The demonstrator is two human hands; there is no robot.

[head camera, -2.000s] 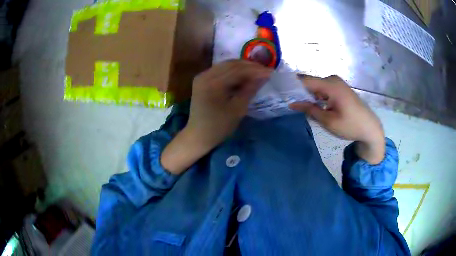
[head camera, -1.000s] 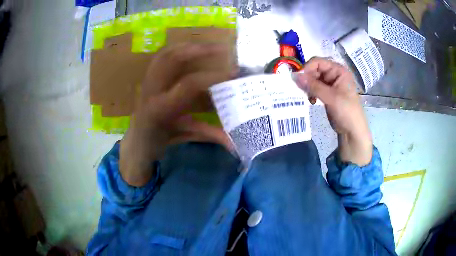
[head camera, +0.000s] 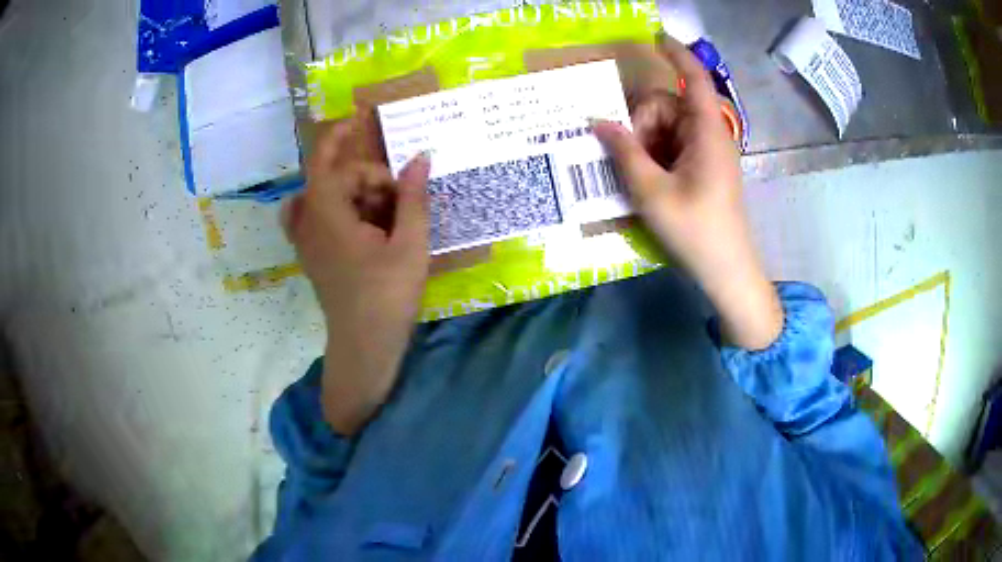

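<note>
A white carton label (head camera: 494, 203) with a dense code block, a barcode and text lines lies over the near face of a brown shipping carton (head camera: 472, 257), whose edges carry yellow-green printed tape (head camera: 461, 55). My left hand (head camera: 368, 220) holds the label's left side, thumb on its face. My right hand (head camera: 687, 165) holds its right side, thumb near the barcode. Whether the label touches the carton cannot be told. The tape gun (head camera: 725, 82), blue and orange, is partly hidden behind my right hand.
A curled white label sheet (head camera: 822, 71) and a patterned white sheet (head camera: 876, 24) lie on the grey bench (head camera: 901, 99) at the right. A blue-edged white box (head camera: 242, 115) stands at the left. Yellow lines mark the pale floor (head camera: 143, 318).
The label has moved left and now lies over the carton, held by both hands. My left hand has come to its left side. The view has shifted, with the carton now nearer the middle.
</note>
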